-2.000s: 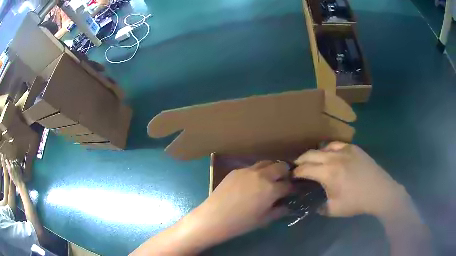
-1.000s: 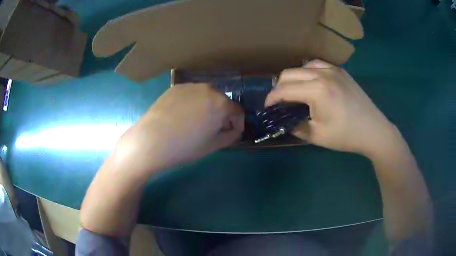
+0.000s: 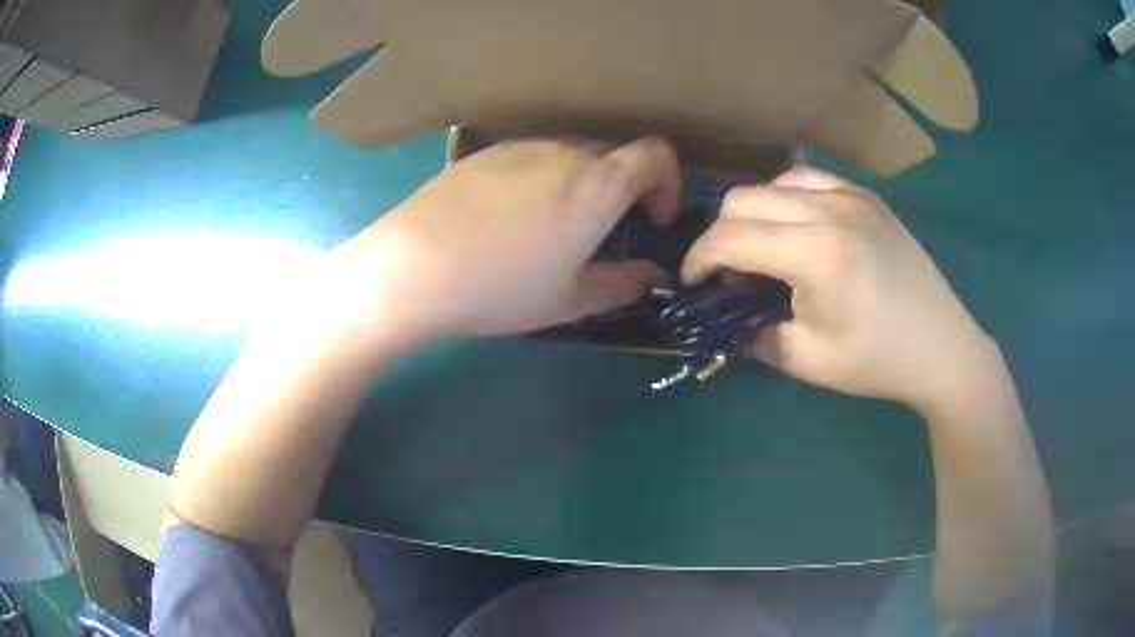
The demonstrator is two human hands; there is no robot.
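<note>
An open brown mailer box (image 3: pixel 597 77) lies in front of me, its large lid with rounded ears raised on the far side. My right hand (image 3: pixel 834 280) grips a black coiled AV cable (image 3: pixel 722 311) at the box's right half. Its bright metal plug tips stick out past the near wall. My left hand (image 3: pixel 535 237) is over the box's left half, thumb and fingers apart around a dark item inside; whether it grips it I cannot tell. The hands and cable hide most of the contents.
Stacked mailer boxes (image 3: pixel 137 56) stand at the upper left. A large open carton (image 3: pixel 112 492) is below the table's curved near edge at lower left. The green table (image 3: pixel 697 485) has a bright glare on its left. A pale object shows at the upper right.
My left hand has moved a little right and its thumb and fingers have spread. My right hand still holds the cable, whose plug tips now hang farther over the near wall.
</note>
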